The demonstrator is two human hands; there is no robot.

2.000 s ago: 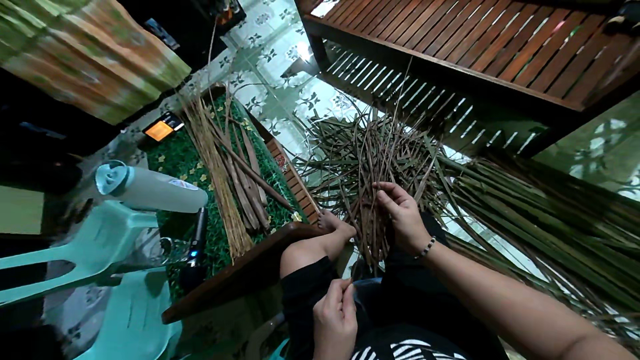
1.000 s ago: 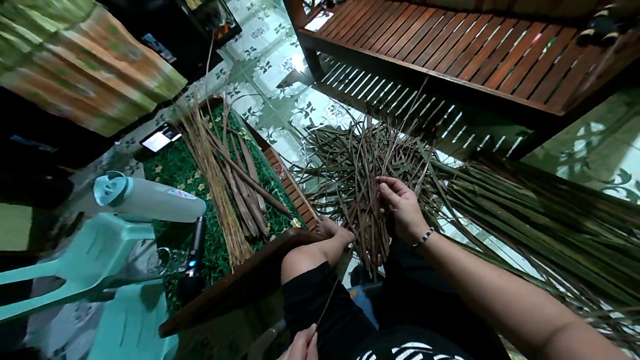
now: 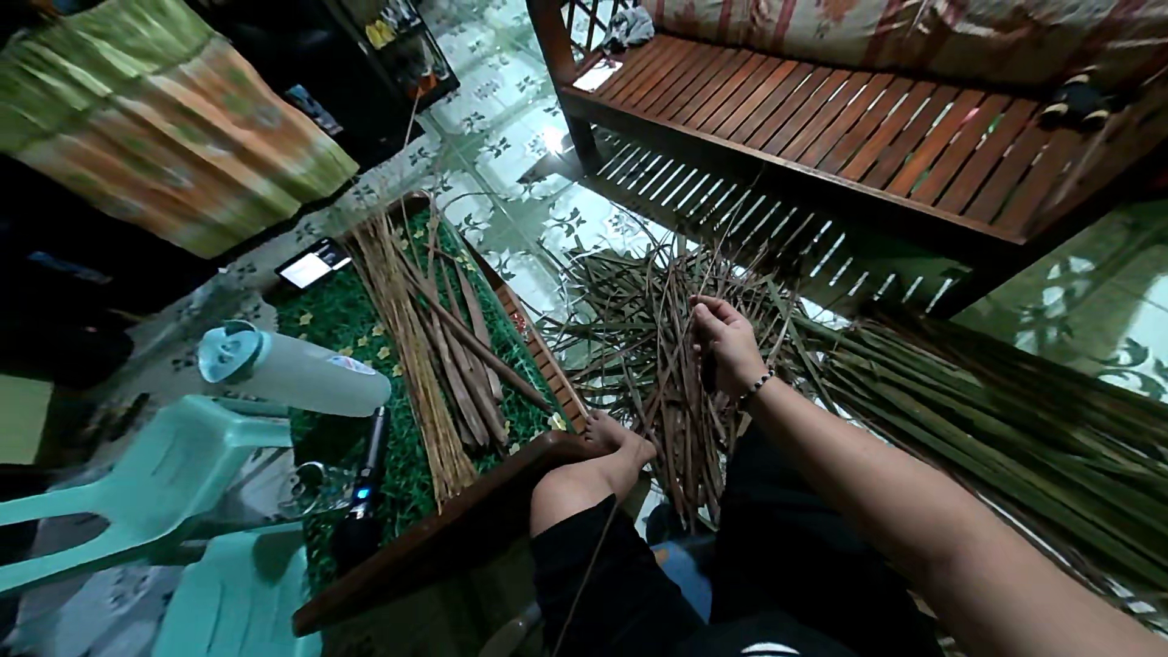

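Observation:
My right hand [image 3: 721, 339], with a beaded bracelet at the wrist, is raised over a heap of loose leaf strips [image 3: 671, 401], its thumb and fingertips pinched together; whether a thin strip is between them cannot be told. My left hand is out of view. A thin strip [image 3: 593, 557] runs over my left leg toward the bottom edge. Long green leaf strips [image 3: 967, 438] lie on the floor at the right. On the low wooden table at the left lie a bundle of thin yellowish ribs [image 3: 411, 392] and several wider brown strips [image 3: 465, 365].
The table's green grass-like cover [image 3: 401, 484] also bears a water jug [image 3: 297, 365], a lit phone [image 3: 313, 265] and a black microphone [image 3: 370, 474]. Light green plastic chairs [image 3: 173, 465] stand at the left. A slatted wooden bench [image 3: 821, 119] stands beyond the heap.
My left hand, seen near my lap earlier, has moved down out of view. My right hand stays over the heap. The strip over my leg was also there one second ago.

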